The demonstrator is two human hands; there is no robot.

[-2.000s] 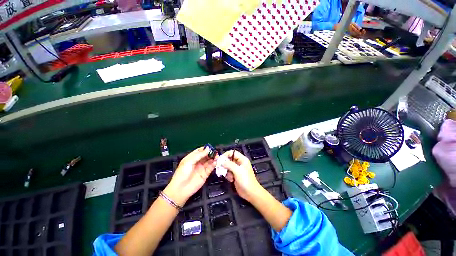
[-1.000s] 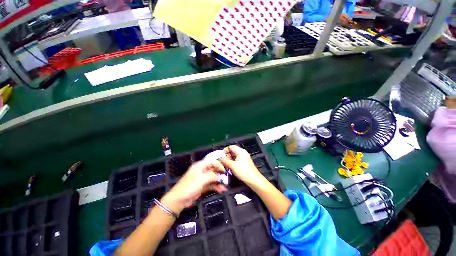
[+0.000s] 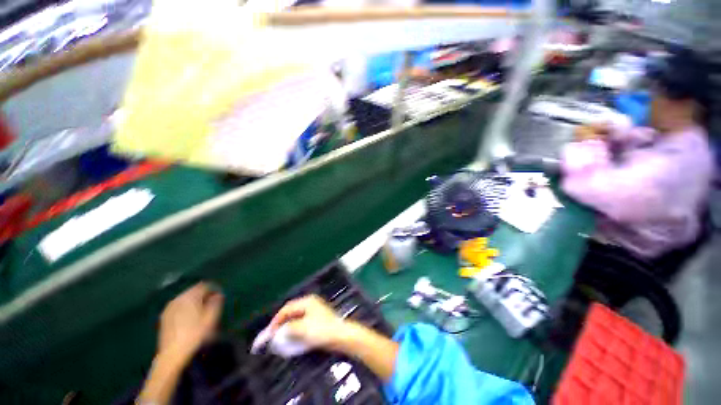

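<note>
The frame is blurred. My left hand [image 3: 190, 316] is raised over the left back part of the black compartment tray, near the green belt. Its fingers are curled, and I cannot tell whether it holds anything. My right hand [image 3: 310, 323] is over the middle of the tray, apart from the left, with its fingers on a soft white wipe [image 3: 286, 343]. The black compartment tray [image 3: 328, 278] lies under both hands. Pale and shiny pieces [image 3: 345, 386] show in its pockets near the front. The dark glossy unit cannot be made out.
The green belt [image 3: 261, 237] runs beyond the tray. To the right are a bottle [image 3: 399, 250], a black fan [image 3: 458, 207], a yellow heap [image 3: 477, 257], white connectors [image 3: 436, 299] and a power strip [image 3: 510, 300]. A person in pink [image 3: 644, 182] sits at right, near a red padded surface [image 3: 620, 360].
The view has swung right, bringing the seated person in. My hands, together over the tray before, are now apart. My left hand has moved away to the left; the wipe shows at my right fingers.
</note>
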